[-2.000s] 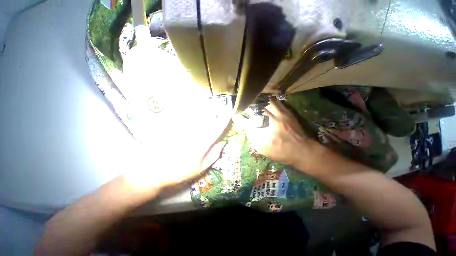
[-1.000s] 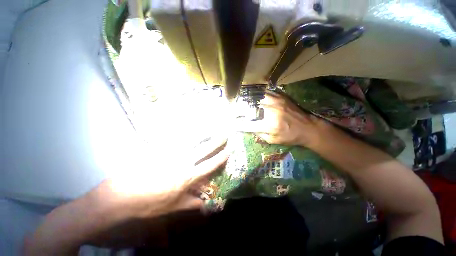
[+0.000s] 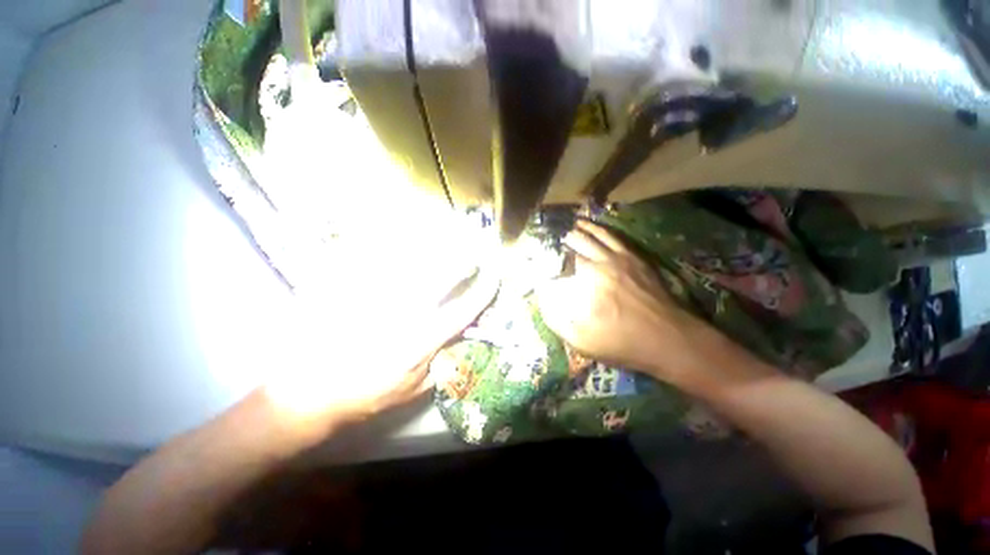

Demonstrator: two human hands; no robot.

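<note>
The green printed cloth [image 3: 499,379] lies bunched under and around the sewing machine head [image 3: 673,130], with more of it to the right under the arm. My right hand [image 3: 608,298] lies on the cloth just right of the needle area, fingers pointing up to the presser foot. My left hand [image 3: 402,336] lies on the cloth left of the needle area, mostly washed out by lamp glare. The glare hides the needle and the left fingers; whether either hand pinches the cloth does not show.
A pale white table [image 3: 98,271] spreads to the left. Red plastic [image 3: 944,434] is at the lower right, beside a dark patterned piece [image 3: 923,314] near the table's right end. My dark-clothed lap is below the table edge.
The cloth's near edge has bunched into a rounded fold between my hands, hiding part of the printed house. My hands stay beside the needle area. The camera view has shifted slightly.
</note>
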